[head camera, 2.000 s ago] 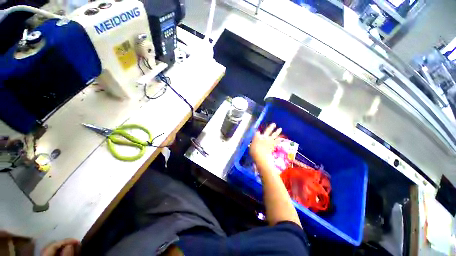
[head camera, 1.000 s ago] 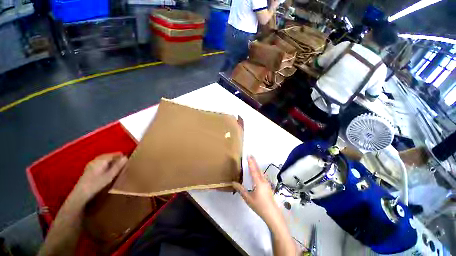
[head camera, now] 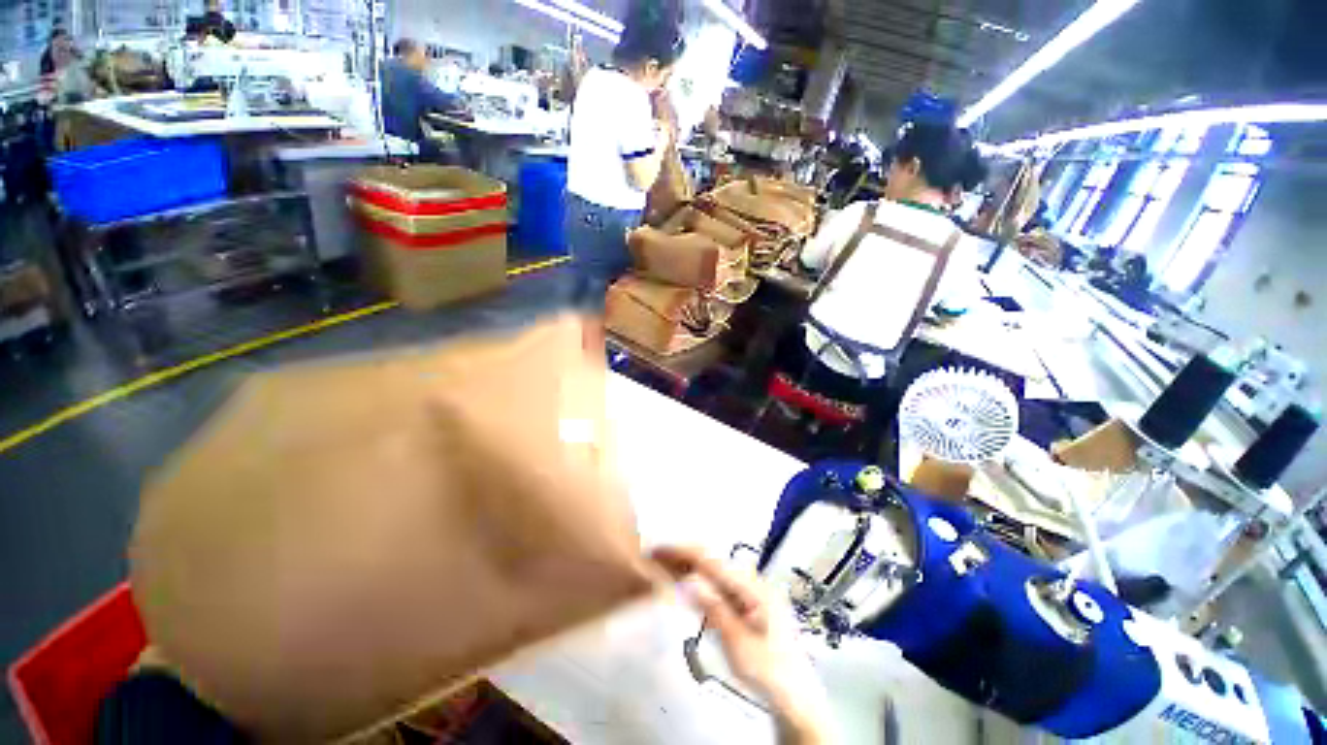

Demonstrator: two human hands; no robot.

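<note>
A large tan-brown bag body (head camera: 364, 510) is raised over the left part of the white table, blurred by motion. A small pale mark shows near its right edge. My right hand (head camera: 720, 604) pinches the bag's lower right corner. My left hand is not visible; the bag covers the lower left, so I cannot tell where it is. The sewing machine (head camera: 1004, 611), wrapped in blue cloth, stands right of my right hand, its needle area close to my fingers.
The red crate (head camera: 73, 662) is at the lower left, partly behind the bag. The white table (head camera: 713, 451) runs behind the bag. A white fan (head camera: 958, 416) stands behind the machine. A seated person (head camera: 881, 284) and a standing person (head camera: 604, 146) are ahead, near stacked brown bags (head camera: 662, 313).
The view has tilted up. The bag body has been lifted and swung left, hiding much of the red crate. My left hand has gone out of sight; my right hand now grips the bag's corner.
</note>
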